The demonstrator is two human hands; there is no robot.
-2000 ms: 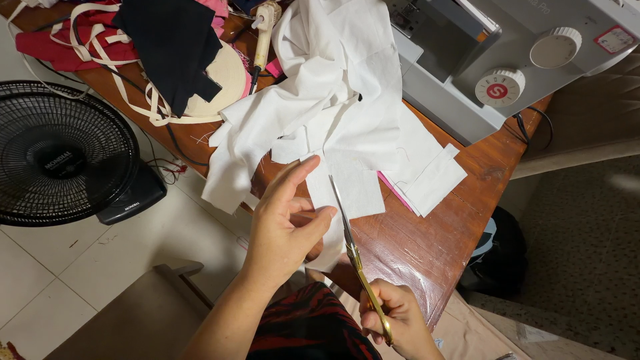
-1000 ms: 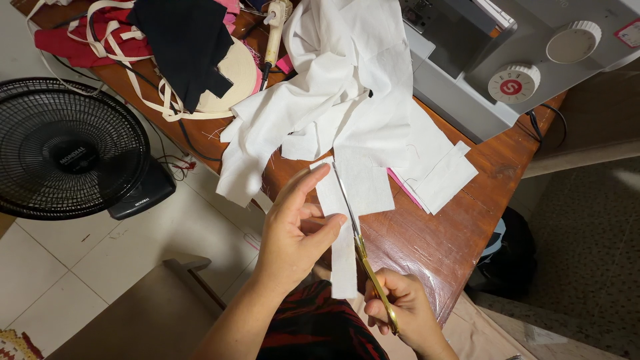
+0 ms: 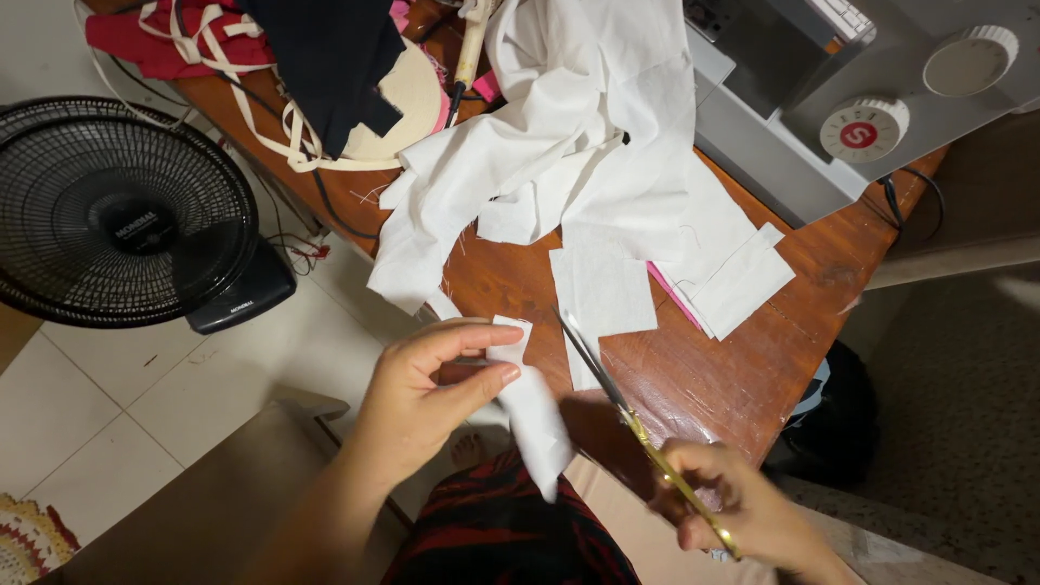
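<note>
My left hand [image 3: 439, 390] pinches the top of a narrow white fabric strip [image 3: 536, 426] between thumb and fingers; the strip hangs down, its lower end blurred. My right hand [image 3: 715, 496] grips gold-handled scissors [image 3: 630, 414], whose blades point up and left over a white fabric piece [image 3: 605, 284] lying on the wooden table. Strip and scissors are apart. A large crumpled white cloth [image 3: 552, 138] lies beyond, and a folded white piece [image 3: 743, 280] with a pink edge rests to the right.
A grey sewing machine [image 3: 788, 97] stands at the upper right of the wooden table [image 3: 682, 366]. Black fabric [image 3: 325, 65], red fabric and a roll of cream tape [image 3: 414, 106] lie at the upper left. A black fan [image 3: 130, 219] is at the left, and a chair stands below it.
My left hand has drawn the strip left, away from the larger white piece it lay against. The scissors have moved away from the strip to the right.
</note>
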